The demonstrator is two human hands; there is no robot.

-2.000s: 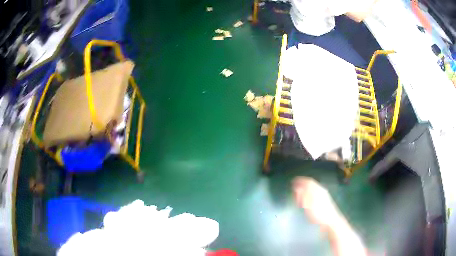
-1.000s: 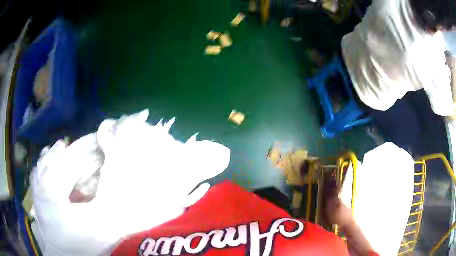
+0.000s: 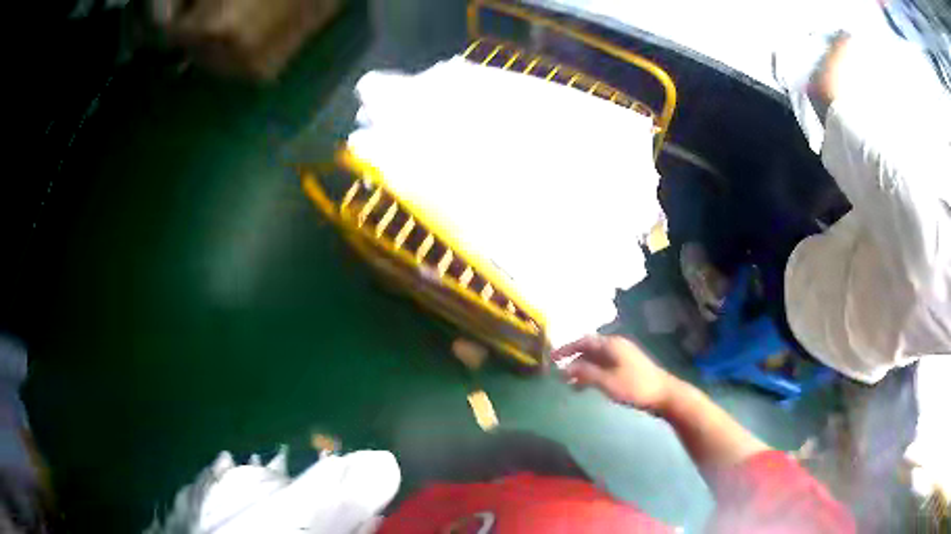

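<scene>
A yellow barred trolley (image 3: 448,266) stands in front of me with a large pile of white cloth (image 3: 511,156) on it. My right hand (image 3: 615,370) reaches out at the near corner of the trolley, fingers spread beside the cloth's lower edge. Whether it touches the cloth or the frame I cannot tell. An armful of white cloth (image 3: 302,495) shows at the bottom left against my body, cut off by the picture's edge. My left hand is not visible.
A person in white (image 3: 871,229) sits at the right by a white-covered table (image 3: 709,31). A blue stool (image 3: 761,349) is beside them. Tan card pieces (image 3: 482,410) lie on the green floor. A brown box-like object (image 3: 245,31) is blurred at the top left.
The view has turned, and the yellow trolley with white cloth is now central and closer. My right arm is now extended to its corner. The armful of cloth sits lower in view.
</scene>
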